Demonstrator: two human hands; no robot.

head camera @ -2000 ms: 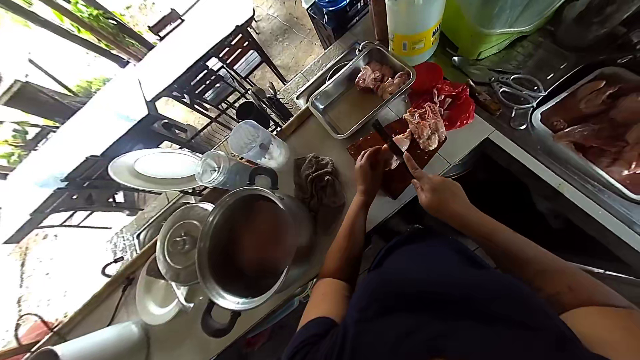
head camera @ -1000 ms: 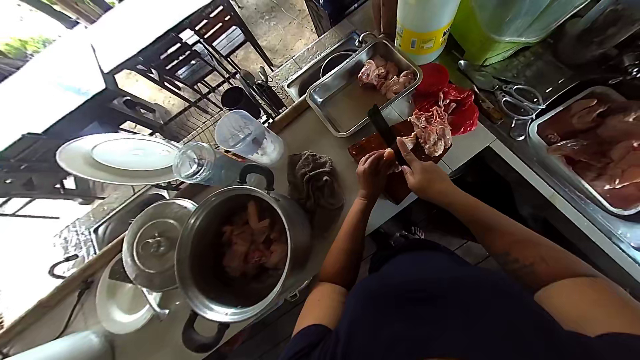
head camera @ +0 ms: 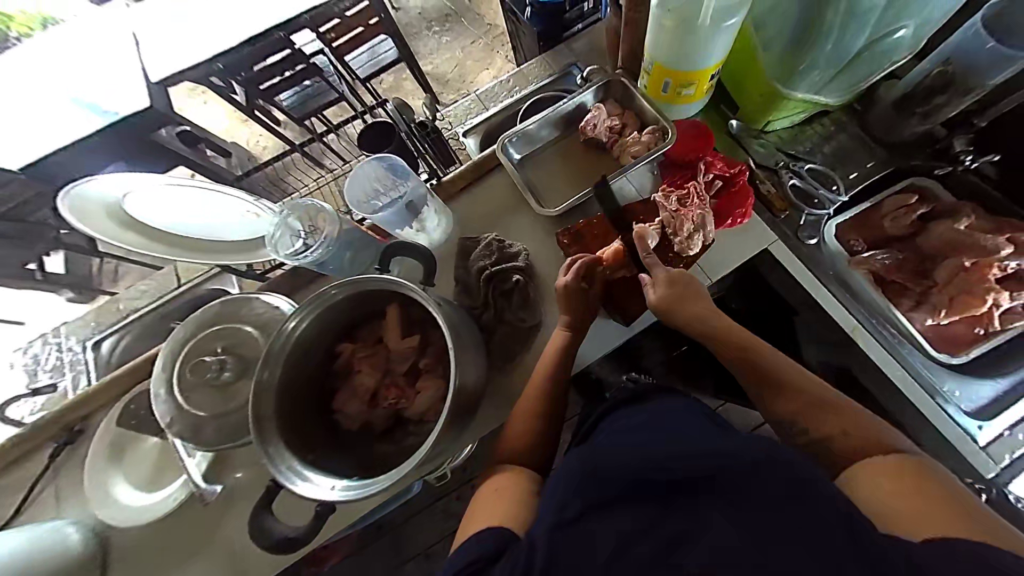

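On a reddish-brown cutting board (head camera: 578,235), my left hand (head camera: 579,290) holds a piece of raw poultry (head camera: 614,260) by its near end. My right hand (head camera: 674,294) grips a dark-bladed knife (head camera: 612,206), its handle hidden by the fingers, the blade lying across the board beside the piece. More raw meat with bone (head camera: 685,216) rests at the board's right edge, against a red plastic bag (head camera: 732,192). Behind the board, a steel tray (head camera: 552,164) holds meat pieces (head camera: 612,128) at its far end. A large steel pot (head camera: 268,376) at left contains raw pieces (head camera: 392,376).
A crumpled dark cloth (head camera: 498,280) lies between pot and board. Plastic containers (head camera: 392,196), a pot lid (head camera: 220,368) and white plates (head camera: 132,472) are at left. Kitchen scissors (head camera: 812,192), a large bottle (head camera: 690,56) and a meat-filled tray (head camera: 840,256) stand at right.
The knife has shifted in my right hand, its blade pointing away over the board. My left hand stays at the board's near side. The view has moved, showing more inside the pot.
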